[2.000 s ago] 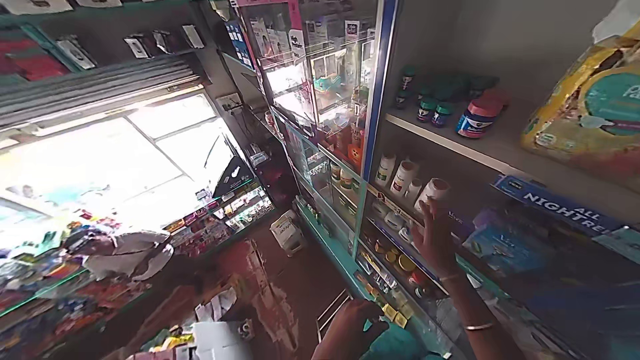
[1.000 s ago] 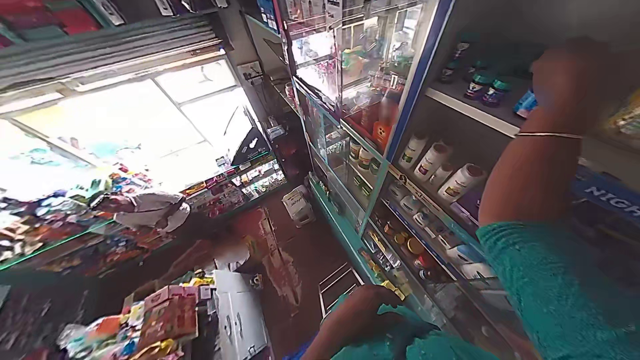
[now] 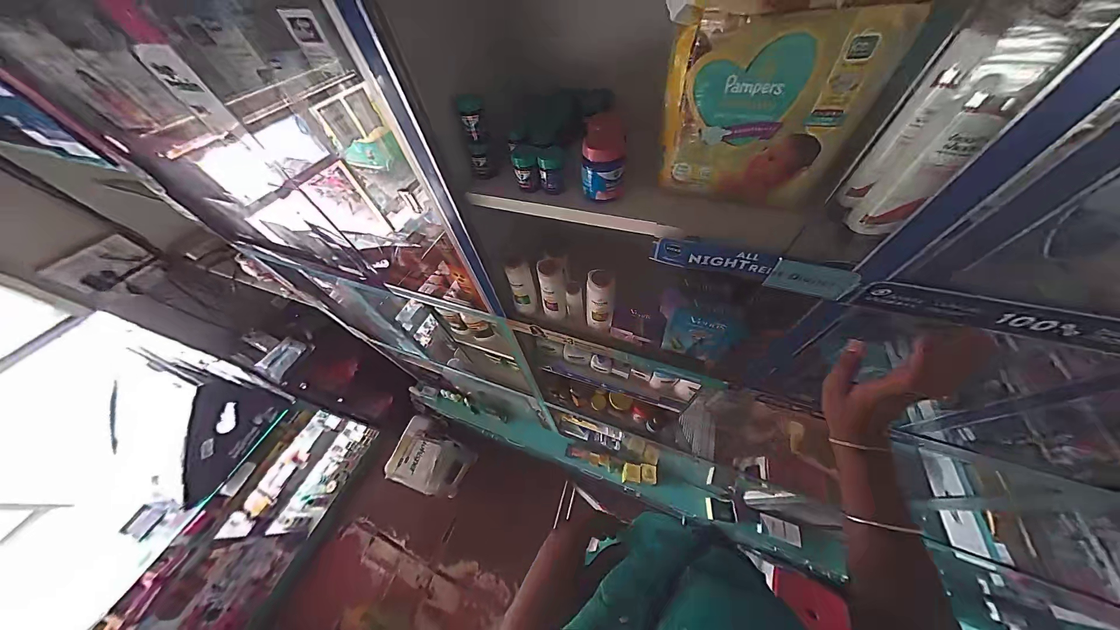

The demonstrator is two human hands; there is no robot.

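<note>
My right hand [image 3: 901, 376] is raised at the right, fingers spread and empty, in front of the glass cabinet door [image 3: 1006, 367]. Low in the middle, my left hand [image 3: 595, 518] hangs beside my green garment; its fingers are partly hidden, and whether it holds anything is unclear. On the upper shelf stand a blue jar with a red lid [image 3: 604, 162], several small green-lidded jars [image 3: 537, 168] and a yellow Pampers diaper pack [image 3: 761, 105]. White bottles [image 3: 599, 297] and a blue pack [image 3: 700, 328] stand on the shelf below.
Sliding glass doors with a blue frame [image 3: 1015, 114] cover the right part. A teal ledge [image 3: 516, 442] runs along the cabinet's base. A pale plastic container [image 3: 429, 459] stands on the red floor. Display counters [image 3: 289, 472] line the bright window at the left.
My right hand has moved from the upper shelf by the jars to the glass at the right. The view has swung to the right.
</note>
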